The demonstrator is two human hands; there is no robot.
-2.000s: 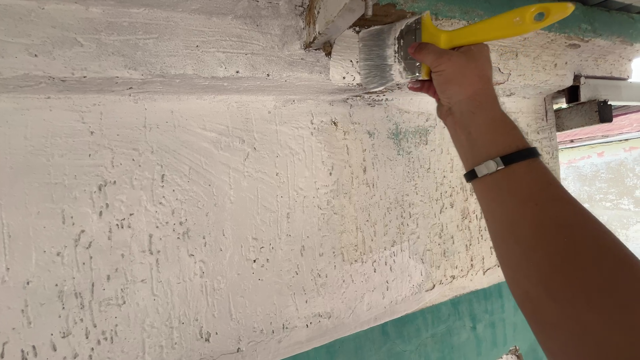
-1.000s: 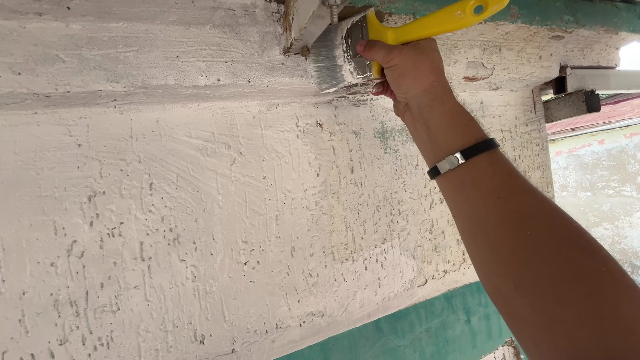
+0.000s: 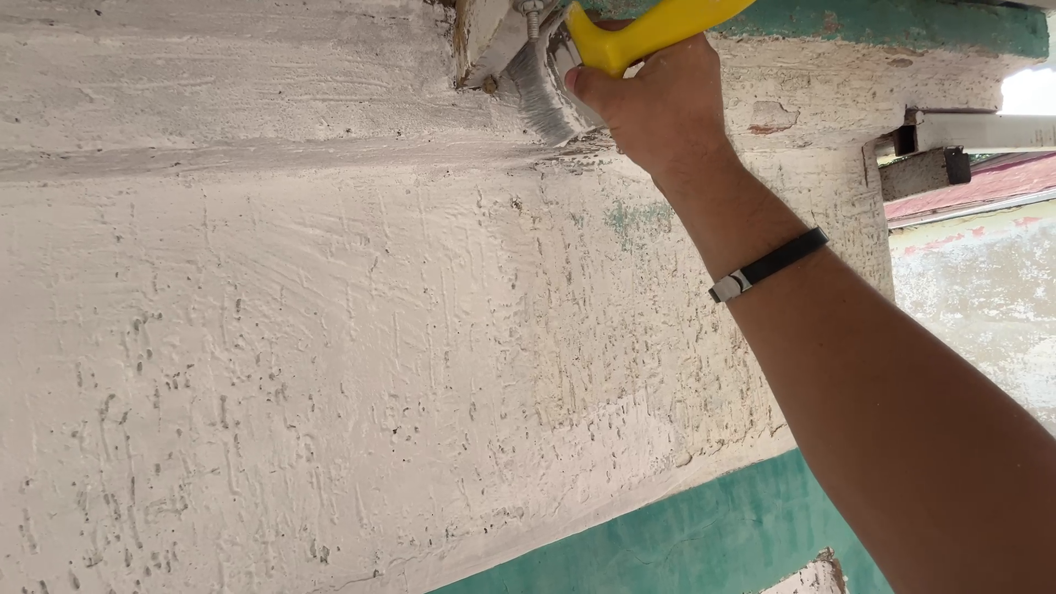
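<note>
My right hand point(image 3: 664, 103) is closed around a wide paintbrush point(image 3: 610, 49) with a yellow plastic handle, near the top of the view. The thumb presses on the base of the handle. Its pale grey bristles point(image 3: 544, 99) are bent against the ledge of the textured off-white wall point(image 3: 355, 330), just right of and below a metal bracket point(image 3: 487, 41) with a threaded bolt point(image 3: 532, 21). A dark wristband with a metal clasp sits on my wrist. My left hand is not in view.
A green band point(image 3: 643, 544) runs along the lower wall, and a green painted edge point(image 3: 891, 25) spans the top right. At the right, a rusty metal beam end point(image 3: 924, 171) juts out below a pale rail point(image 3: 982, 132). A weathered wall point(image 3: 973, 305) stands beyond.
Against the bracket, the brush has shifted a little, and its bristles are now bent and pressed near the bolt. The hand keeps its hold on the brush. The view has moved somewhat.
</note>
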